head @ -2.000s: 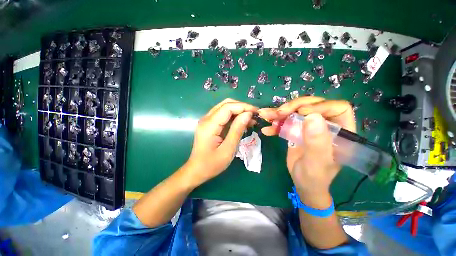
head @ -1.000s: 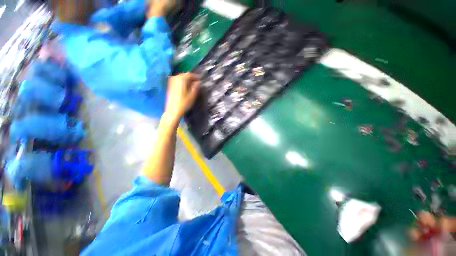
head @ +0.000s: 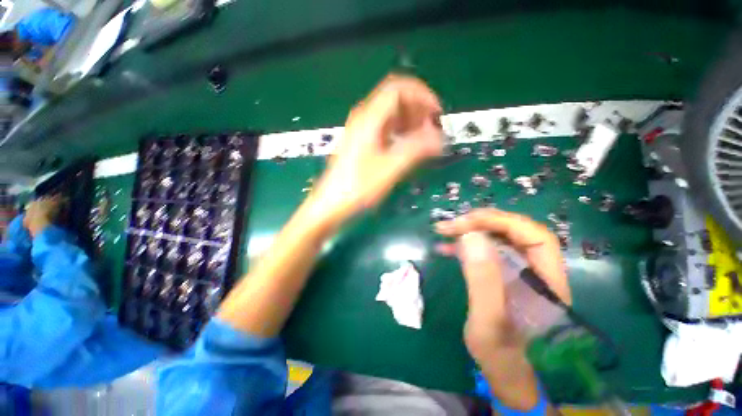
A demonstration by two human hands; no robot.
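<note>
My left hand [head: 390,142] is raised over the white strip, blurred, its fingers curled; whether it holds a part cannot be told. My right hand [head: 508,284] is shut on the dispensing syringe [head: 529,305], whose green cap [head: 565,357] points to the lower right; a thin black tool [head: 543,286] lies along it. Small components [head: 527,184] are scattered on the green bench and the strip beyond my right hand. The compartment tray [head: 244,199] at the left is filled with parts. A crumpled white tissue [head: 401,294] lies between my arms.
At the right stand a grey controller box [head: 687,268] with black knobs and a yellow label, and a round fan [head: 728,154]. A white label [head: 596,149] lies near the box. At the left are a person's blue sleeve [head: 73,301] and hand, beside another black tray [head: 72,191].
The view has swung back from the left to the bench. My left hand has left the compartment tray's left edge and is now over the white strip. My right hand is fully in view again with the syringe.
</note>
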